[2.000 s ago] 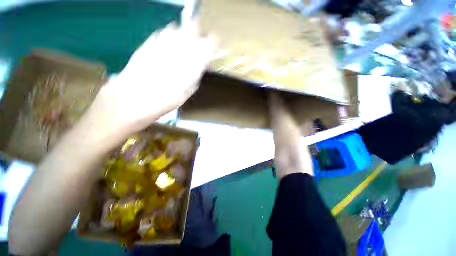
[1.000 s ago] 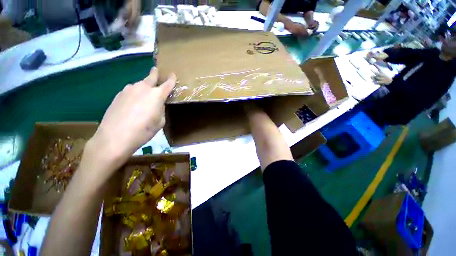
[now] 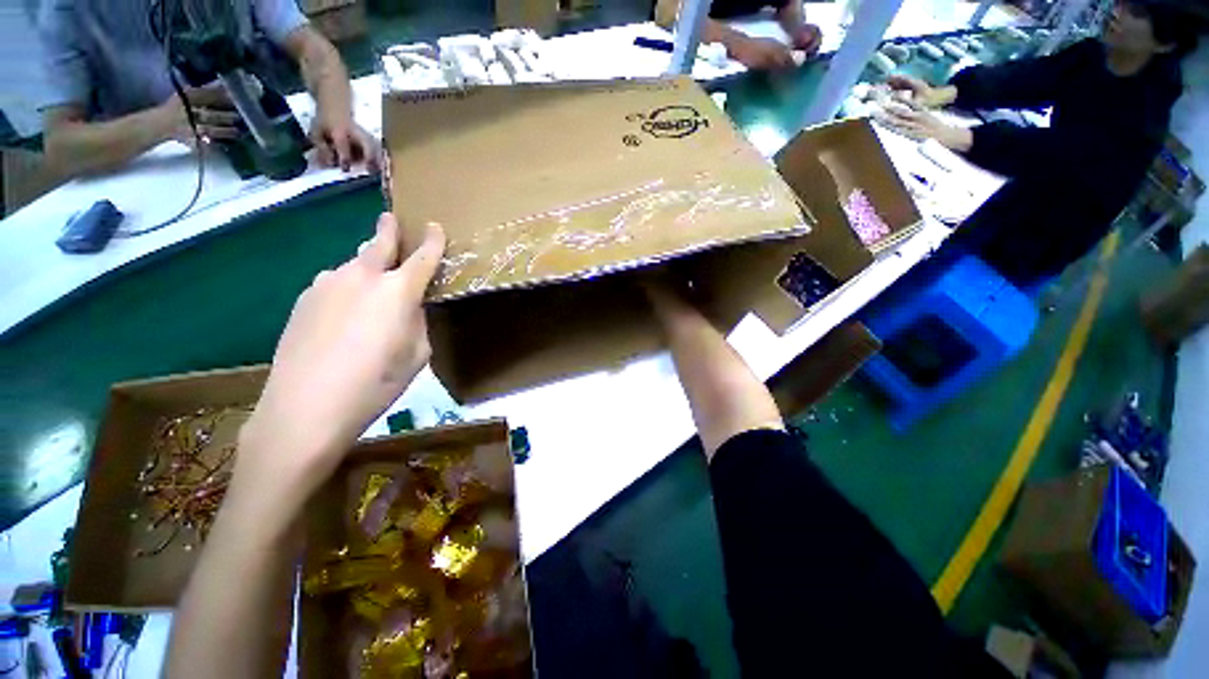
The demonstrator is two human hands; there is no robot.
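Observation:
A large carton (image 3: 597,173) lies on the white bench with its taped flap partly raised. My left hand (image 3: 358,318) grips the flap's near left corner, thumb and finger at the edge. My right forearm reaches into the carton's opening under the flap; only the back part of my right hand (image 3: 674,312) shows, and its fingers are hidden inside. A small open carton (image 3: 520,557) of shiny amber film pieces (image 3: 411,570) stands nearest me. Left of it, another small carton (image 3: 100,531) holds a tangle of copper-coloured lead wires (image 3: 186,471), partly behind my left arm.
A lidded carton (image 3: 886,173) with dark parts and pink material stands beyond, right. A blue stool (image 3: 961,338) is beside the bench. Blue cells (image 3: 93,643) lie at lower left. White housings (image 3: 464,56) lie behind the carton. Several people work around the green belt.
The blurred early view has cleared and the head view has shifted. My left hand stays on the flap and my right hand stays inside the carton.

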